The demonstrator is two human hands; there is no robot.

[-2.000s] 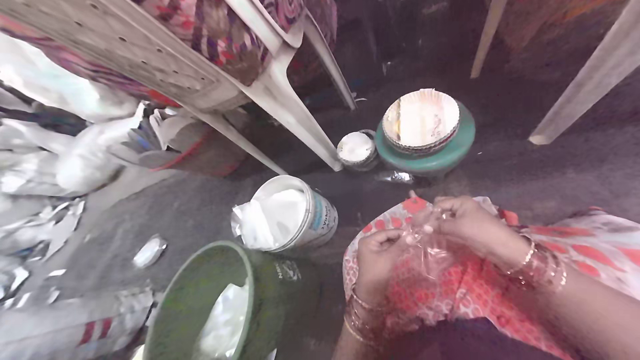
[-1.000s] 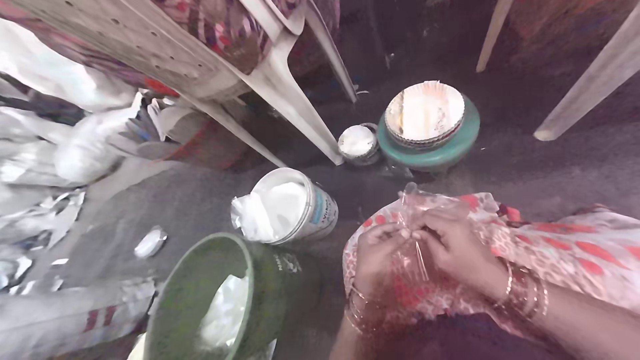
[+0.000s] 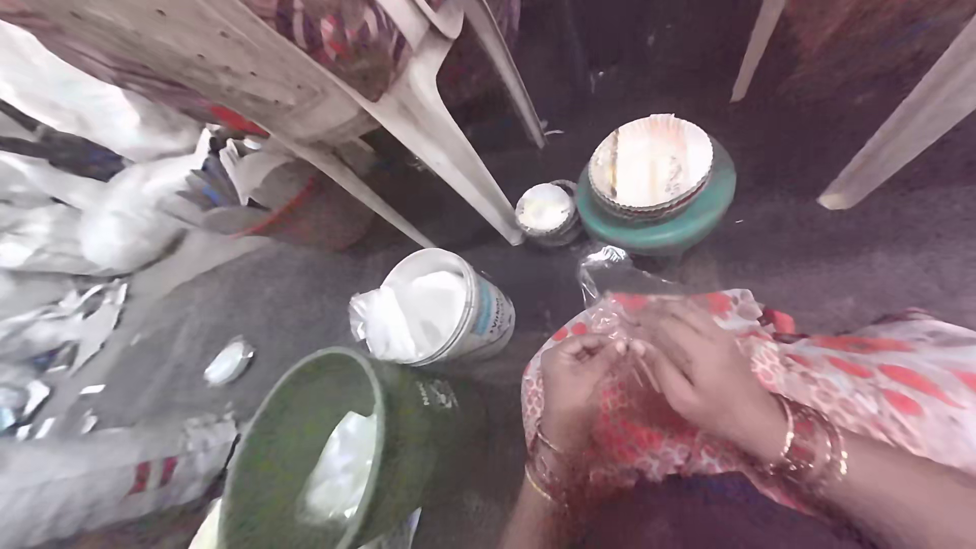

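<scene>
Above my lap, covered by red and white patterned cloth, my left hand and my right hand meet at the fingertips. Both pinch a clear plastic bag, whose loose end reaches past my knee. Part of the bag is hidden by my fingers and hard to tell from the cloth. Beyond my knee, a stack of fluted paper plates rests on a round green base. A smaller stack of round, pale-topped items stands just left of it.
A white bucket holds white material, with a green tub nearer to me. Plastic chair legs stand ahead, another at right. White sacks, a red-rimmed container and scraps lie left; a small silvery item is on the floor.
The clear bag now extends forward past my knee, farther than in the earlier frames. My right hand has spread out flatter over it, while the fingertips of both hands remain close together.
</scene>
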